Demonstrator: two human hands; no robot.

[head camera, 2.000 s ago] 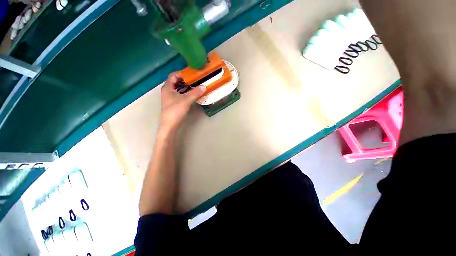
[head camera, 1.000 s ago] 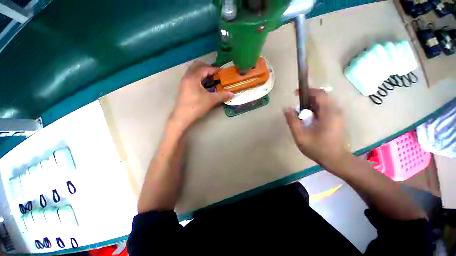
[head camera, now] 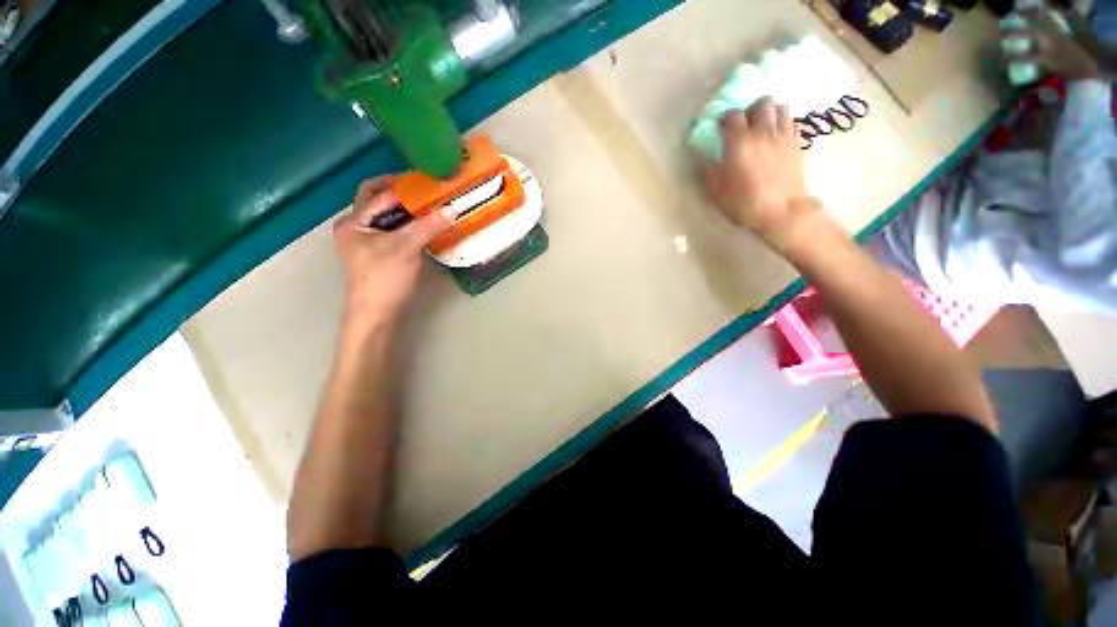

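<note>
The orange press fixture (head camera: 463, 196) sits on a white rounded pad (head camera: 521, 221) under the green press head (head camera: 423, 129). A white strip edged in black shows in its slot. My left hand (head camera: 382, 251) grips the fixture's left end, thumb in front and fingers behind, with a black loop (head camera: 391, 219) between them. My right hand (head camera: 759, 165) is over the near-left end of the mint device row (head camera: 796, 74), fingers curled down onto the pieces; what is under the fingertips is hidden.
Pale devices (head camera: 92, 527) with black loops lie on the white sheet at left. The dark green press foot (head camera: 502, 263) shows below the pad. Dark objects (head camera: 880, 18) lie at the upper right. Another person's hand (head camera: 1051, 47) is at the right edge. A pink stool (head camera: 808, 347) stands below the bench.
My right hand has left the grey lever and moved to the mint devices. The lever is out of view. The fixture's slot looks wider than a second ago. My left hand remains at the fixture.
</note>
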